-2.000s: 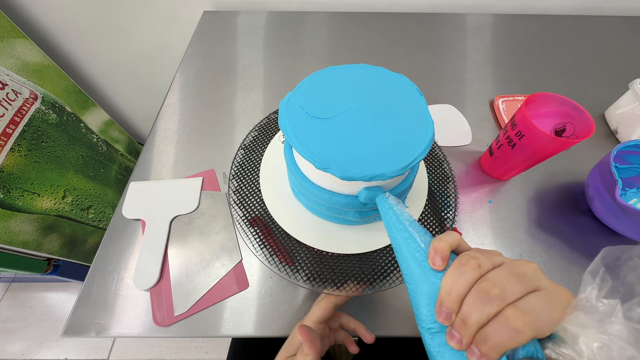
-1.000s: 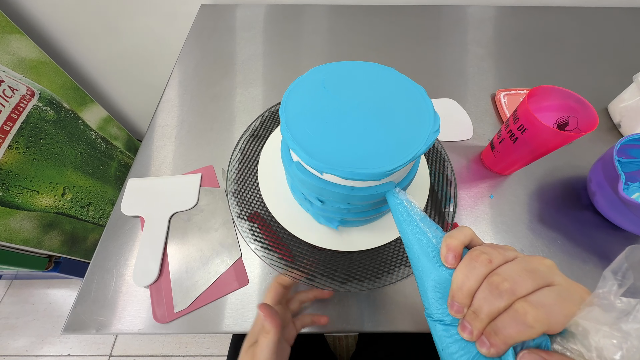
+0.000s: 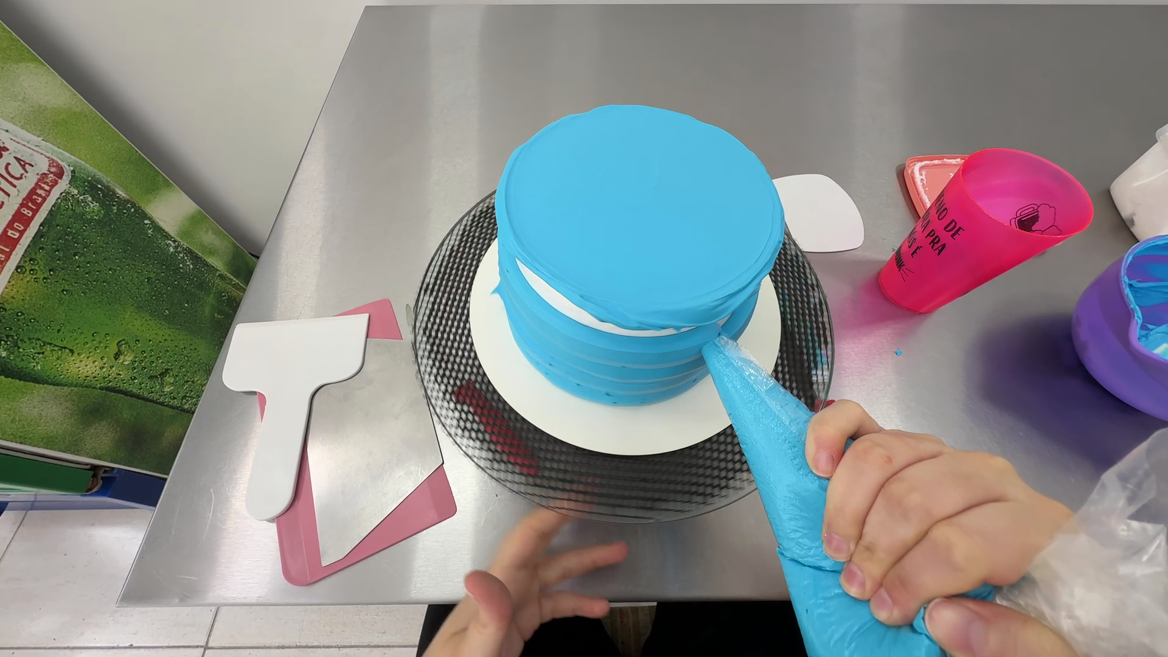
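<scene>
A round cake coated in blue frosting (image 3: 639, 210) stands on a white cake board (image 3: 630, 438) on a dark mesh-patterned turntable (image 3: 584, 497). White shows in a curved strip below the cake's top rim, above stacked blue bands. My right hand (image 3: 922, 520) squeezes a clear piping bag full of blue frosting (image 3: 776, 456), its tip touching the cake's right front side just under the rim. My left hand (image 3: 538, 584) holds nothing, fingers spread, at the turntable's near edge; whether a fingertip touches it I cannot tell.
At left lie a white plastic scraper (image 3: 292, 365), a metal sheet scraper (image 3: 365, 447) and a pink plastic scraper (image 3: 438, 502). Behind the cake's right side is a white scraper (image 3: 821, 214). Farther right are a tilted pink cup (image 3: 985, 228), a coral piece (image 3: 931, 178) and a purple bowl (image 3: 1113, 338) with blue frosting.
The turntable and cake have turned, bringing different parts of the blue bands and white strip to the front. My left hand has shifted along the near edge; my right hand keeps the bag against the cake.
</scene>
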